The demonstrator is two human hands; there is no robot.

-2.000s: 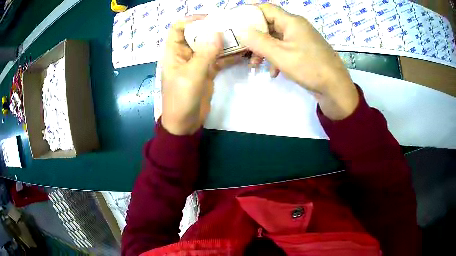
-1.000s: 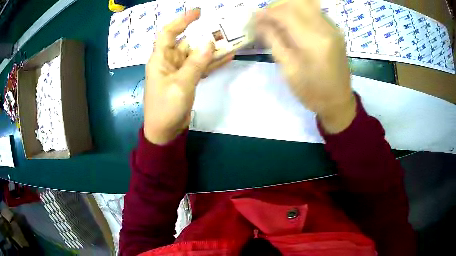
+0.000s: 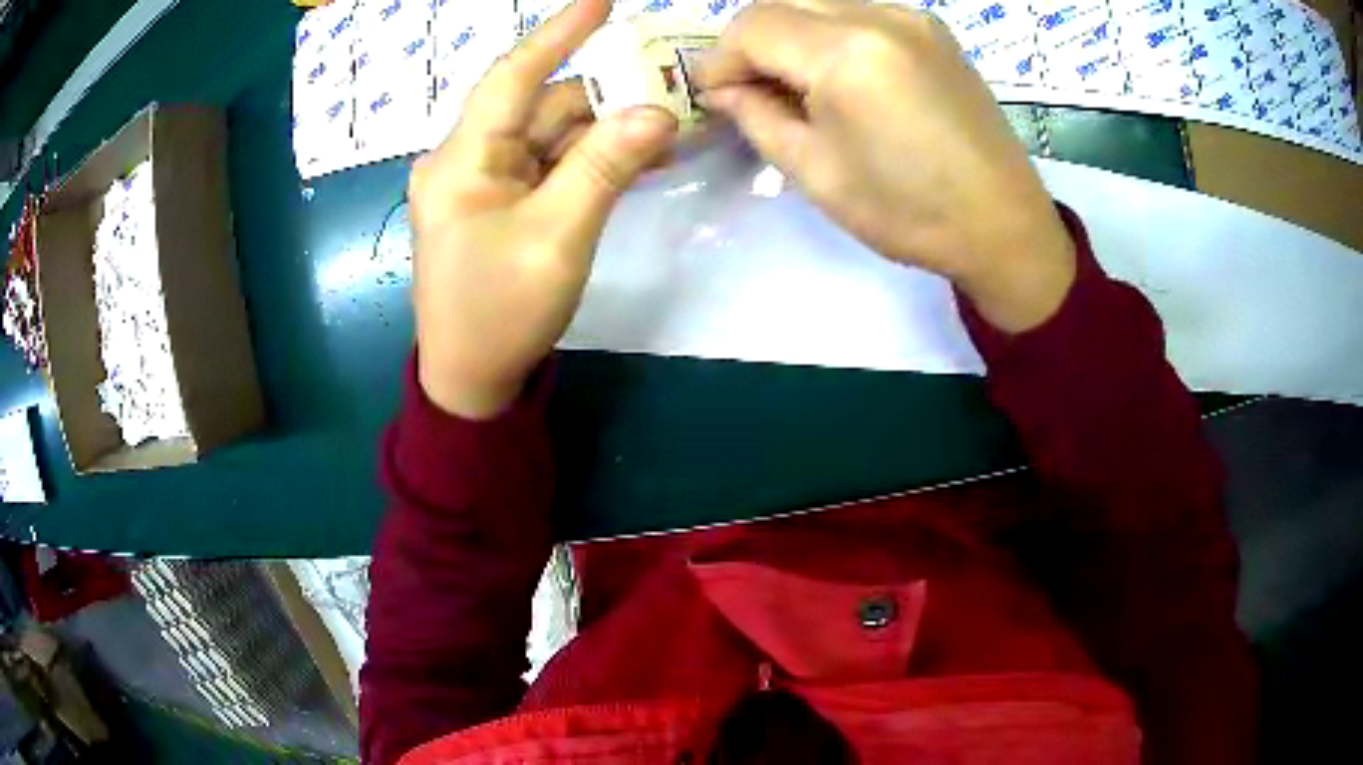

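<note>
A small white plastic housing (image 3: 625, 75) is held up at the top centre, over the printed adhesive sheet. My left hand (image 3: 516, 209) is shut on its left side, with the thumb on the near edge and a finger raised. A small dark reddish opening shows in the housing near its right edge. My right hand (image 3: 882, 142) is at the housing's right side, fingertips pinched together at its edge. Whether the fingertips hold a small piece there is hidden.
The white adhesive sheet (image 3: 1106, 53) with blue print spans the far side. A glossy white strip (image 3: 1196, 292) lies nearer me. An open cardboard box (image 3: 202, 284) of small white pieces stands at left, with red wires (image 3: 23, 277) beyond. Brown cardboard (image 3: 1271, 202) is at right.
The housing has turned in my left hand and moved slightly left. My right hand, blurred over its right part a second ago, now pinches at its right edge.
</note>
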